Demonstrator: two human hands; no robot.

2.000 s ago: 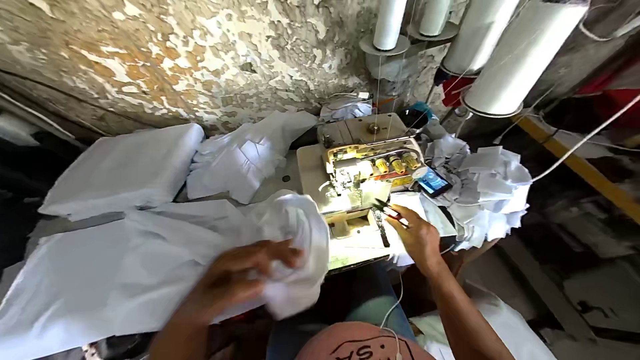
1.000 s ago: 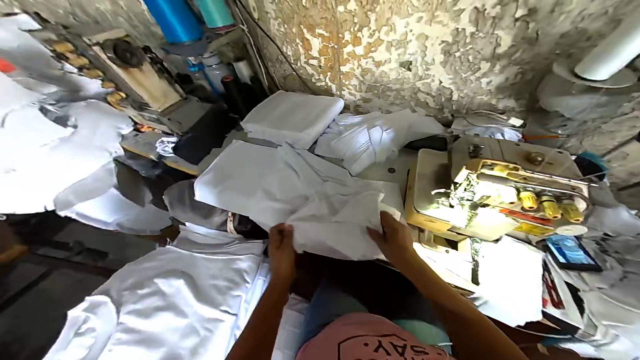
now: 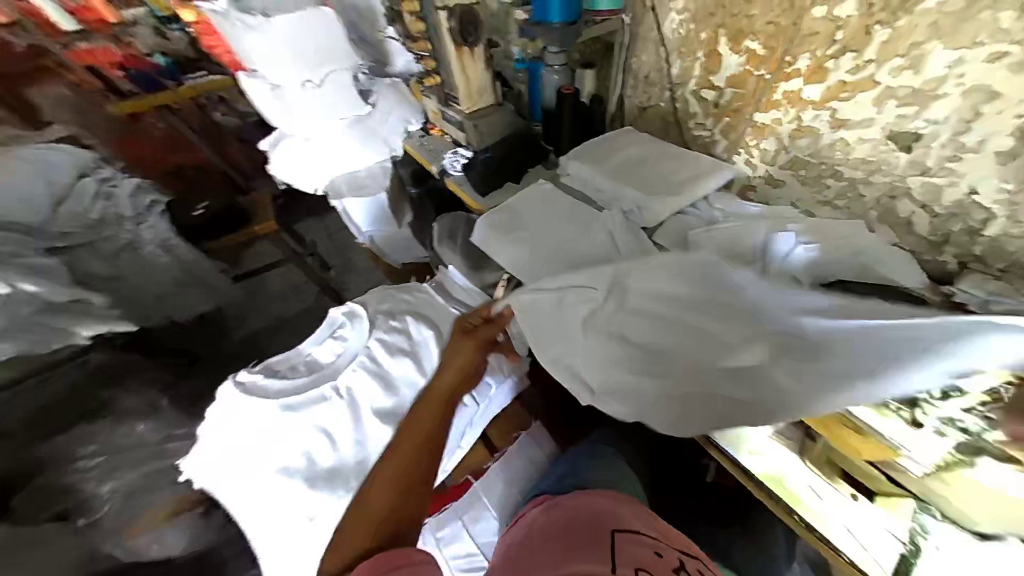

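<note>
My left hand [image 3: 482, 340] grips the left corner of a white fabric piece [image 3: 688, 344], which stretches in the air to the right edge of the view. At that edge a blurred bit of my right hand [image 3: 1014, 416] shows beside the sewing machine; its fingers and hold cannot be made out. Below and left of my left hand lies a white shirt body with a round neck opening [image 3: 320, 416]. Beyond the stretched fabric are a flat white cut piece [image 3: 560, 232], a folded white fabric stack [image 3: 644, 172] and crumpled white pieces [image 3: 816, 244].
Part of the lit sewing machine [image 3: 944, 448] stands at the lower right. Another machine [image 3: 468, 72] stands at the back, with thread cones [image 3: 568, 112] beside it. A peeling wall [image 3: 864, 112] bounds the back right. More white fabric [image 3: 320, 88] lies at the upper left.
The view has swung left. Both hands were close together on white fabric a second ago; now they are far apart with the piece stretched out. The small snips seen earlier in my right hand are out of view.
</note>
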